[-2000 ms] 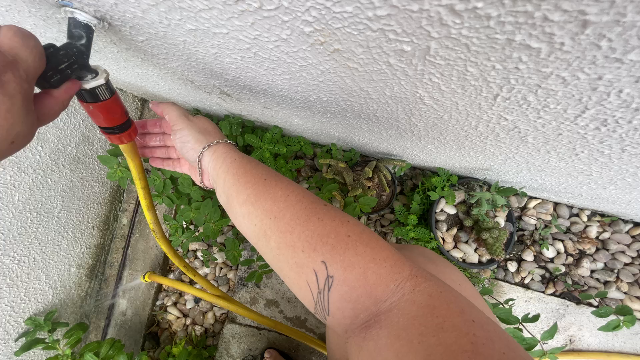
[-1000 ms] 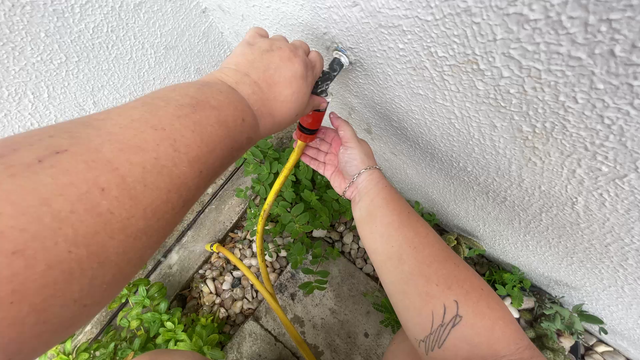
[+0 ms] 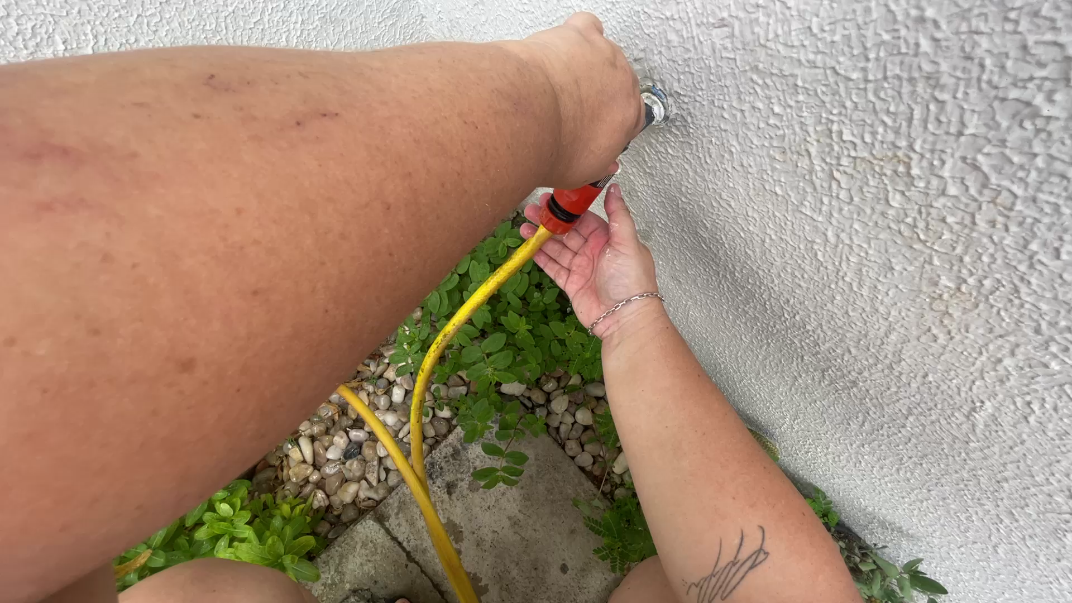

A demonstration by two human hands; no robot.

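My left hand is closed over the black tap that comes out of the white wall; the hand hides most of the tap and its handle. A red and black hose connector hangs below that hand, with a yellow hose running down from it. Under and behind the connector is my right hand, palm up with fingers spread, wearing a chain bracelet; it grips nothing, and whether it touches the connector I cannot tell.
A rough white wall rises at the right and back. Below lie green leafy plants, pebbles and a concrete slab. A second length of yellow hose crosses the slab.
The view has shifted a lot. My left forearm now covers much of the left side and hides the free hose end seen a second ago. My right hand stays open by the connector.
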